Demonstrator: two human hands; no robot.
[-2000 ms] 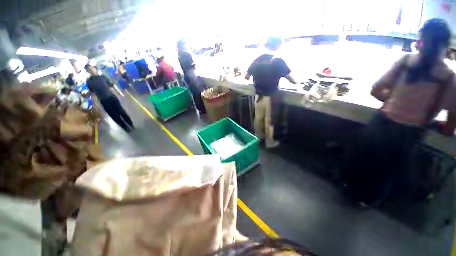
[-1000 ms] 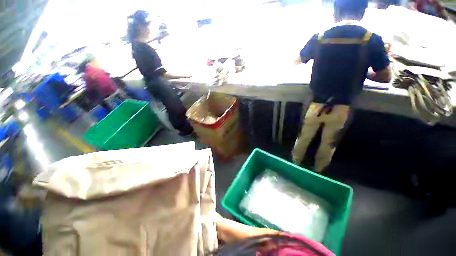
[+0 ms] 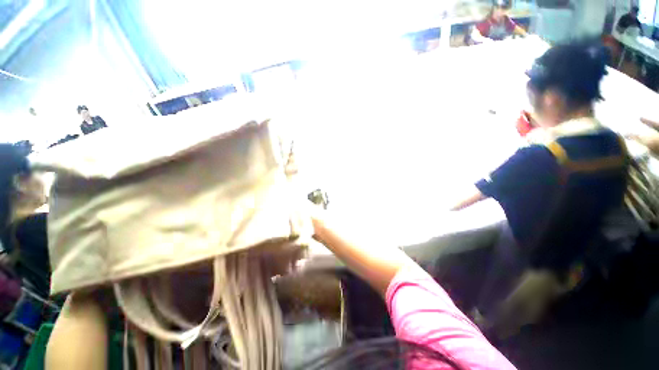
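Note:
A thick stack of beige tote bags [image 3: 170, 206] is held up in front of me at the left. Its long beige handles [image 3: 249, 307] hang below it towards me. My right arm in a pink sleeve reaches to the stack's right side, where my right hand [image 3: 302, 219], blurred and partly hidden, holds it. My left forearm rises from the bottom left to the stack's lower edge; my left hand is hidden by the bags.
A long white table [image 3: 405, 159], overexposed, lies beyond the stack. A person in a dark top with yellow straps [image 3: 563, 195] stands at it on the right. Another person [image 3: 25, 209] is at the left edge. A cardboard box [image 3: 314, 300] is below the stack's right end.
The view has turned and come to the table. The stack is raised, its hanging handles now show, and both forearms are visible. The green bin with white contents has left the view.

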